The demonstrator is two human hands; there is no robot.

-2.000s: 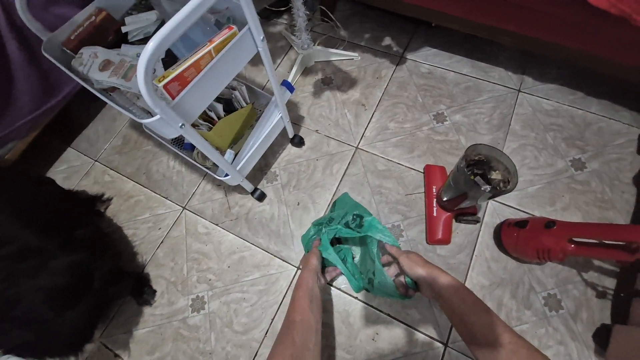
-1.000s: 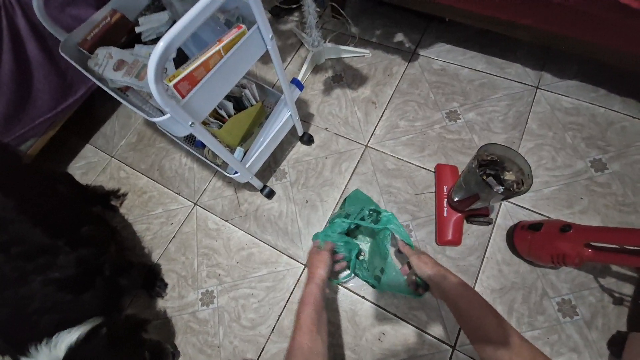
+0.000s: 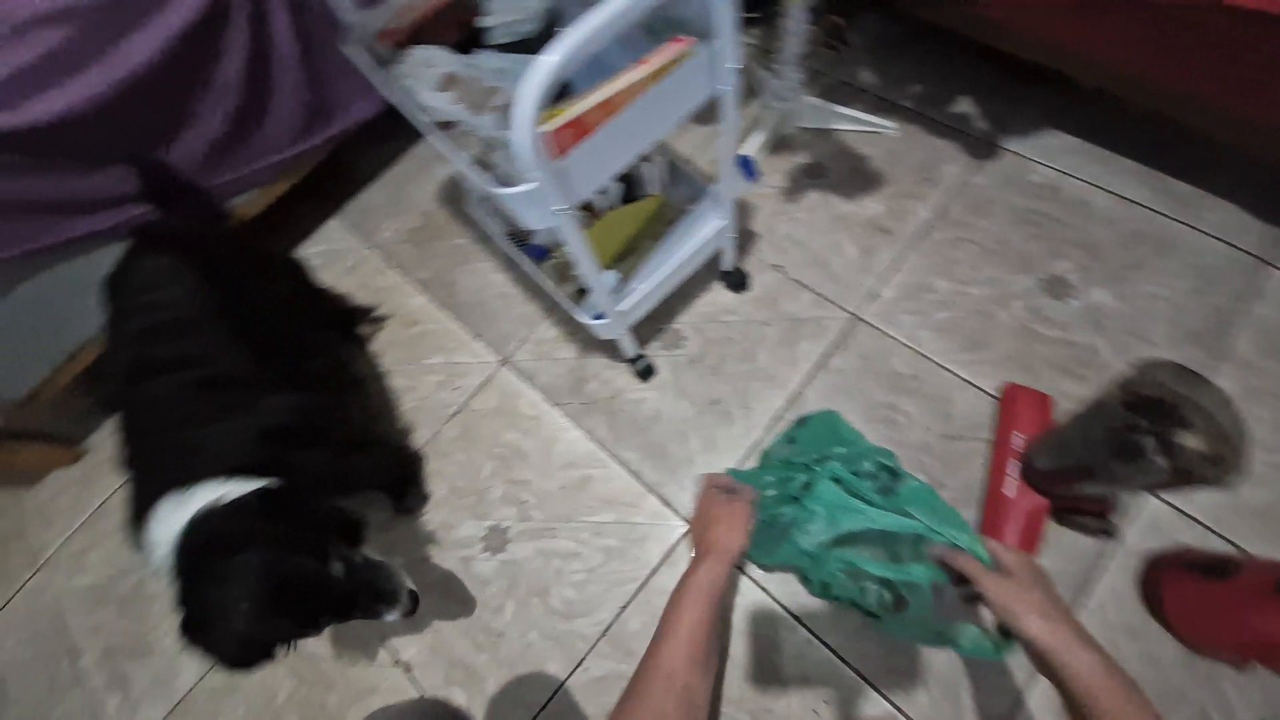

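Note:
A thin green plastic bag is spread between my hands above the tiled floor. My left hand grips its left edge with closed fingers. On the bag's right side, my right hand holds the plastic, its fingers partly hidden by the folds. Just beyond, to the right, a red vacuum floor nozzle lies on the tiles. Beside it is a transparent vacuum dust container with dark debris inside, blurred. The red vacuum cleaner body is partly in view at the right edge.
A black dog with a white neck patch is on the floor at left. A white wheeled cart holding papers and packets stands at the upper middle, near a white stand base. Purple cloth hangs at the upper left.
The view has swung left, bringing most of the dog into sight. The bag is still between my hands and looks more spread out than before.

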